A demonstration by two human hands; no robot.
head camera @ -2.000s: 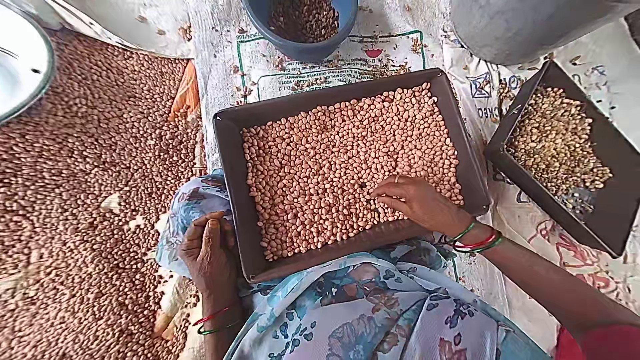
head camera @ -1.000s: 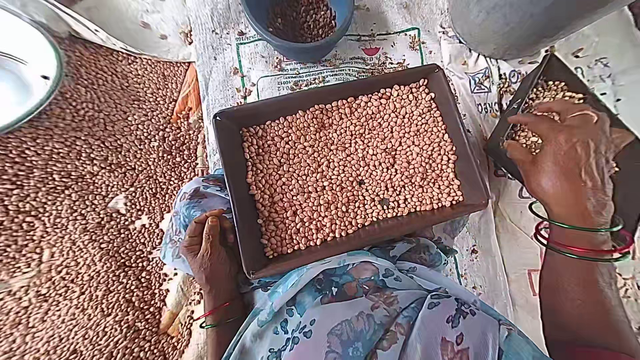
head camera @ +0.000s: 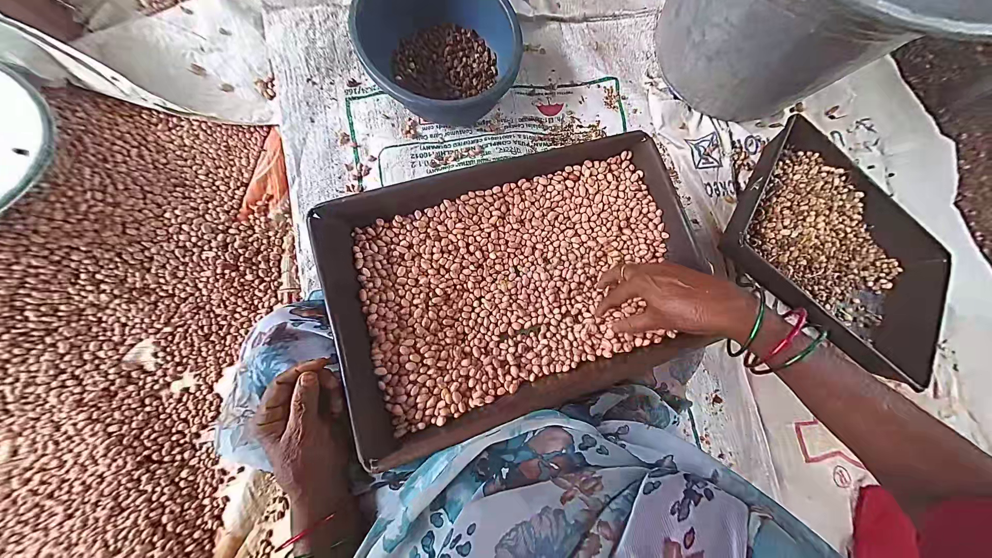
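Note:
A dark rectangular tray (head camera: 333, 271) lies tilted slightly on my lap, with a layer of pinkish peanut kernels (head camera: 496, 287) in it. My right hand (head camera: 670, 301) reaches over the tray's right side, its fingers apart and the tips on the kernels; nothing is seen held. Beside the tray's left wall, my left hand (head camera: 306, 434) rests near my knee with curled fingers; whether it holds anything is hidden. On the right, a smaller dark tray (head camera: 907, 310) contains a pile of paler, yellowish kernels or bits (head camera: 821, 229).
A blue bowl (head camera: 372, 46) with dark kernels stands beyond the tray. A large grey metal container (head camera: 759, 54) is at upper right. Many reddish kernels (head camera: 116, 325) cover the left side, where a pale metal dish (head camera: 31, 139) rests. Printed woven sacks (head camera: 302, 155) lie underneath.
My right hand was over the kernels in the large tray, then over the smaller tray at right, and is now back at the large tray. My left hand has stayed by the tray's left side.

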